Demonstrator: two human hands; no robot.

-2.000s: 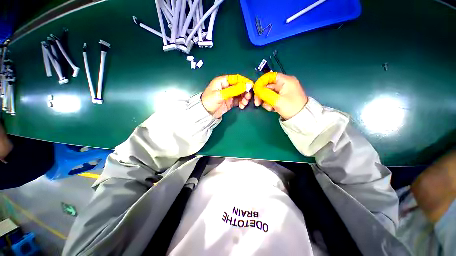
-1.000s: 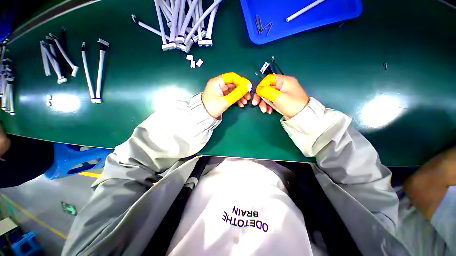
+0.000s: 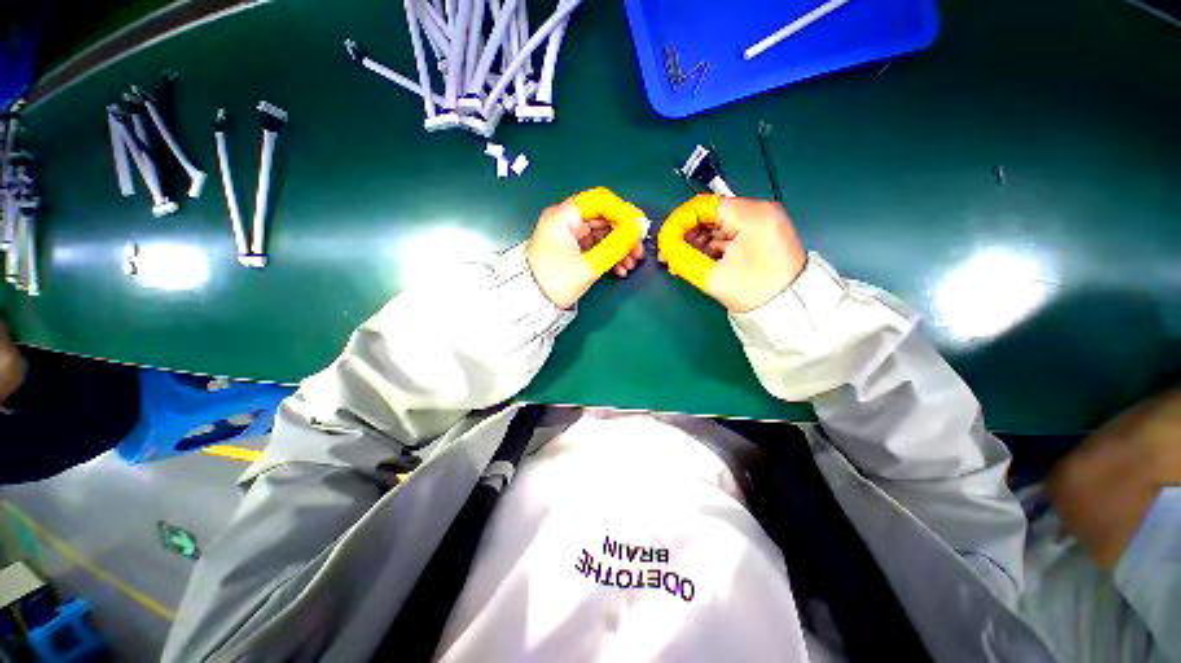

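My left hand [image 3: 585, 246], with yellow-orange finger cots, pinches a tiny white connector housing [image 3: 645, 227] between thumb and forefinger. My right hand [image 3: 728, 251], also in finger cots, has thumb and forefinger closed just to the right of the housing, on a thin dark wire; its tip is too small to see clearly. A white connector with short black wires [image 3: 699, 163] shows just beyond my right hand; the rest of that cable is hidden by the hand. A thin dark lead wire [image 3: 769, 158] sticks up behind the right hand.
Loose white housings [image 3: 503, 161] lie below a fanned pile of white cables [image 3: 477, 65]. A blue tray [image 3: 790, 67] holds a white cable and dark wires. More cables [image 3: 257, 194] lie left. Another person's arm [image 3: 1116, 479] is at the right edge.
The dark lead wire behind my right hand has swung to the right. The white connector beyond the hand has shifted slightly right. My right hand has turned a little; my left hand stays nearly in place.
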